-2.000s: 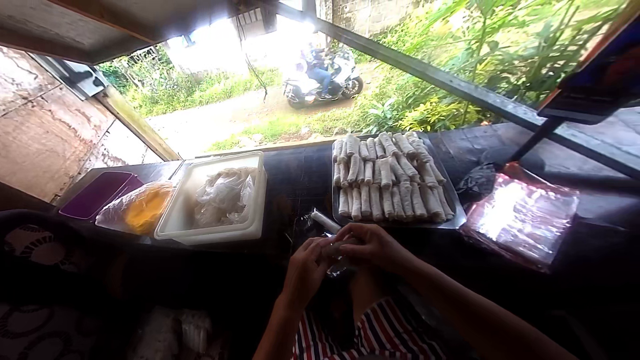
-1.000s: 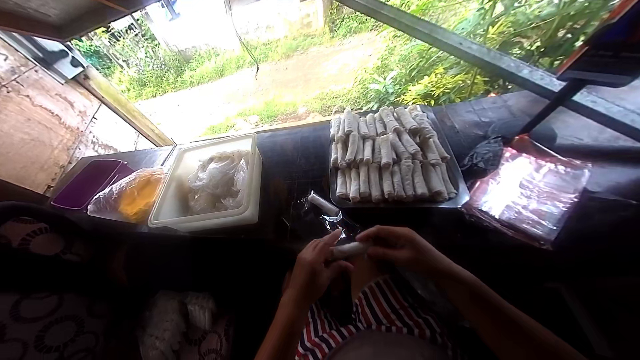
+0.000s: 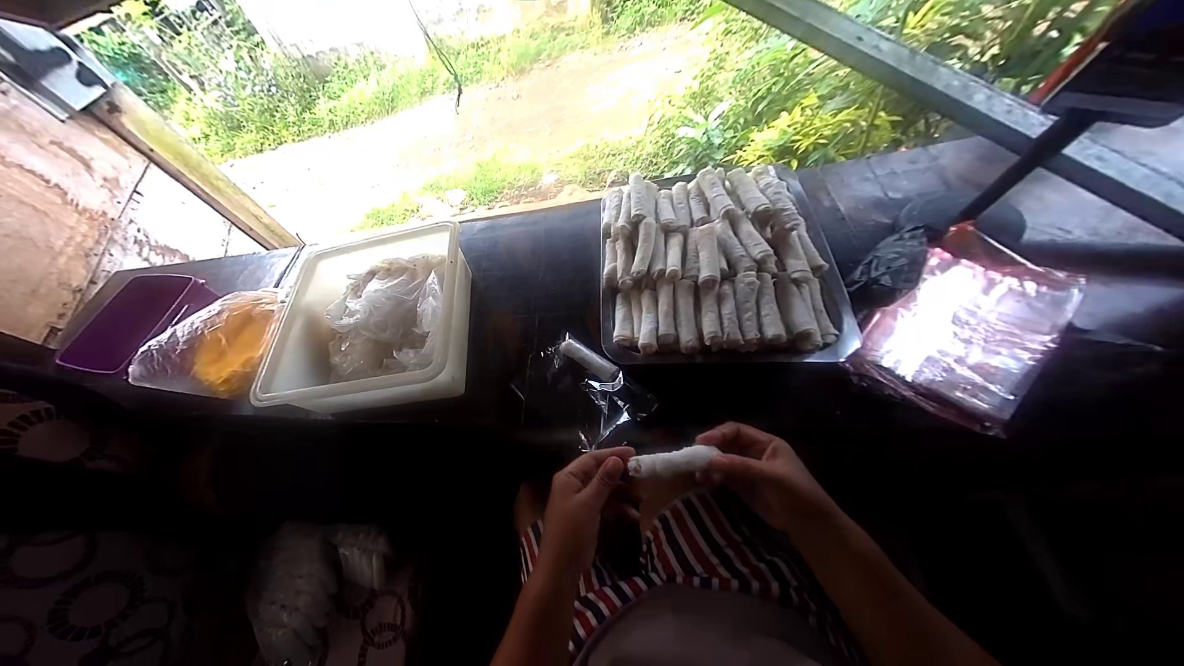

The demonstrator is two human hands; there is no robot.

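Observation:
A pale rolled spring roll (image 3: 673, 462) lies level above my lap, held at both ends. My left hand (image 3: 585, 490) pinches its left end, and my right hand (image 3: 760, 470) grips its right end between thumb and fingers. Just beyond the hands, a clear plastic wrapper (image 3: 610, 407) lies on the dark table with another white roll (image 3: 589, 359) at its upper end. Behind and to the right, a metal tray (image 3: 840, 347) holds several rows of stacked pale rolls (image 3: 708, 254).
Left of the tray stands a white plastic tub (image 3: 370, 388) with a plastic bag inside. Beside it are a bag with yellow contents (image 3: 227, 356) and a purple tray (image 3: 129, 319). A stack of shiny plastic packaging (image 3: 980, 324) lies at the right, near a dark plastic bag (image 3: 890, 264).
The roll, mostly hidden by my fingers two seconds ago, now shows between my hands. A person on a motorbike outside has gone from view.

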